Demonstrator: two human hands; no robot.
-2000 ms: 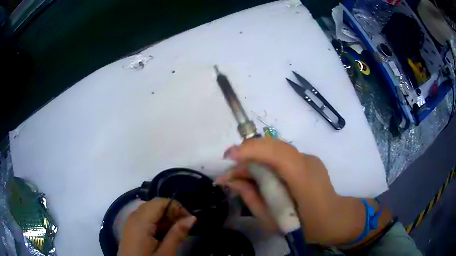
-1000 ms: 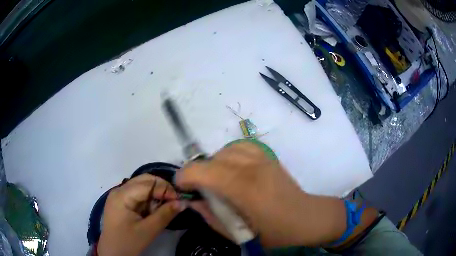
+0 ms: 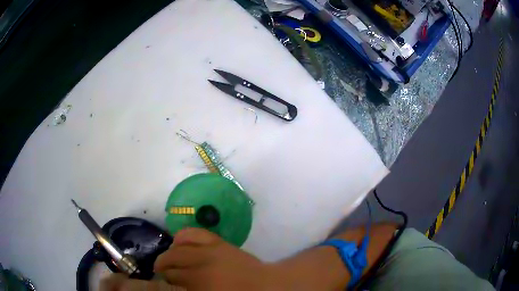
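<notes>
My right hand (image 3: 210, 258) is at the bottom centre, its lower fingers cut off by the frame's edge. It is closed on the soldering iron (image 3: 102, 236), whose metal barrel points up and left. The iron crosses in front of the black headphones' ear cup (image 3: 136, 237) at the bottom left. A green solder reel (image 3: 236, 213) lies partly under my right hand, with a small gold-padded piece (image 3: 182, 210) on it. Narrow green and gold PCB strips (image 3: 209, 159) lie just beyond the reel. I cannot make out my left hand.
Black thread snips (image 3: 253, 95) lie open on the white sheet (image 3: 136, 85). A blue parts tray (image 3: 364, 57) with mixed items stands at the upper right on clear plastic. A dark cord hangs beside the bench at the right, above a floor with yellow-black tape (image 3: 475, 156).
The view has turned right, so the sheet, snips and tray appear farther left. The reel and PCB strips are more exposed. My left hand has gone out of sight; the iron is lower left.
</notes>
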